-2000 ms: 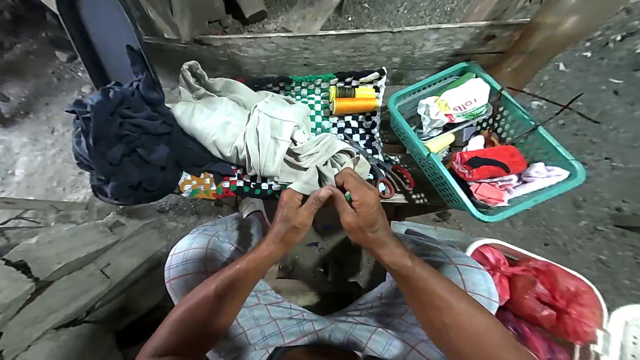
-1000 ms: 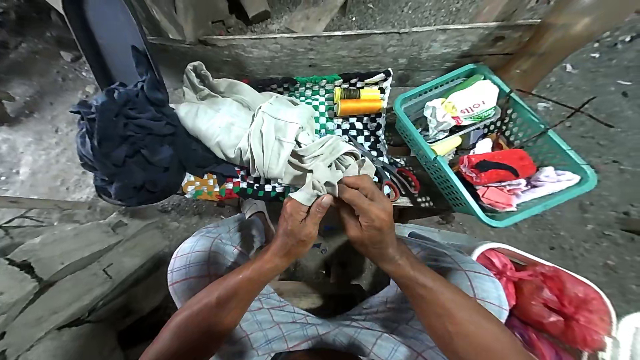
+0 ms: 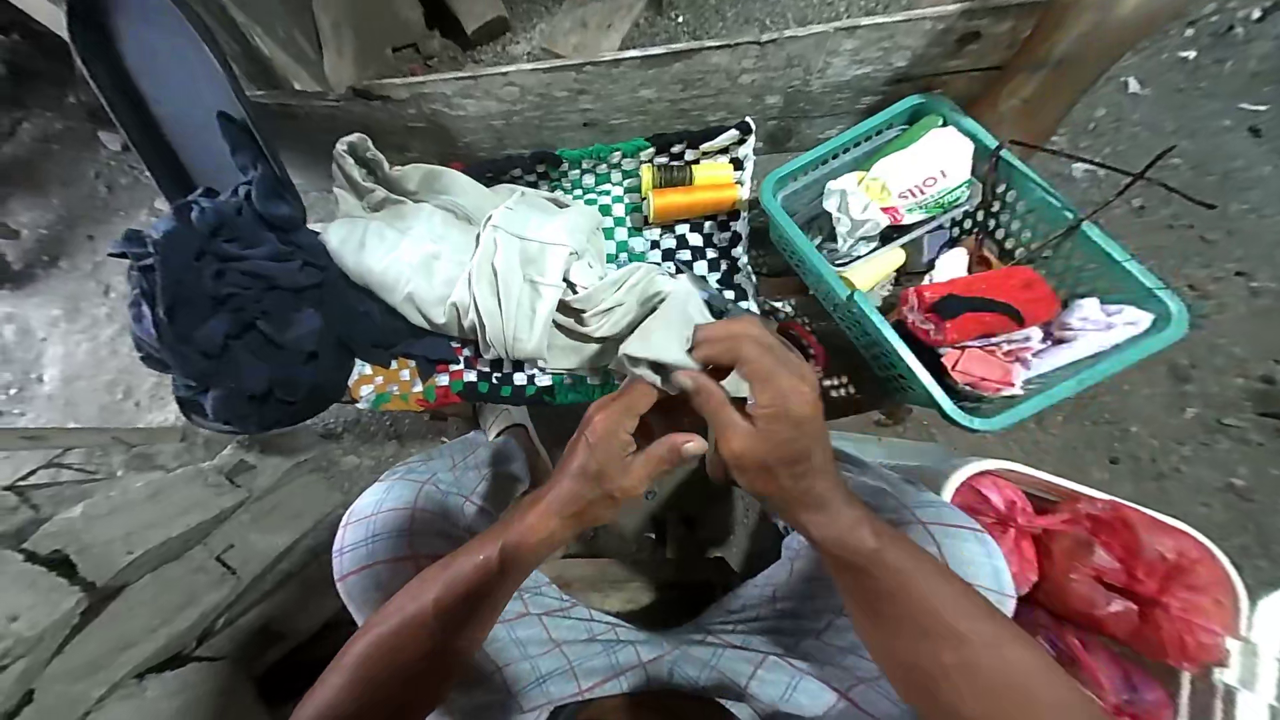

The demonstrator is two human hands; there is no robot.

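Light grey-beige cloth [image 3: 520, 260] lies bunched on a woven checkered mat [image 3: 690, 245], its near end reaching the fingers above my lap. My left hand [image 3: 625, 445] pinches the lower edge of this cloth, thumb apart from the fingers. My right hand [image 3: 765, 410] grips the same end, thumb and index finger at its edge. An orange thread spool [image 3: 695, 203] and a yellow one [image 3: 690, 177] lie side by side at the mat's far right. Scissors with red handles [image 3: 803, 345] are partly hidden behind my right hand.
Dark navy cloth [image 3: 240, 300] is heaped at the left, against a dark curved panel [image 3: 175, 90]. A green plastic basket [image 3: 975, 415] of wrappers and cloth stands at the right. Below it, a white-rimmed container [image 3: 1215, 560] holds red plastic bags. A wooden plank [image 3: 640, 85] runs behind the mat.
My hands were close together on the cloth's edge; now my left thumb is spread away and my right hand is raised higher over the cloth end.
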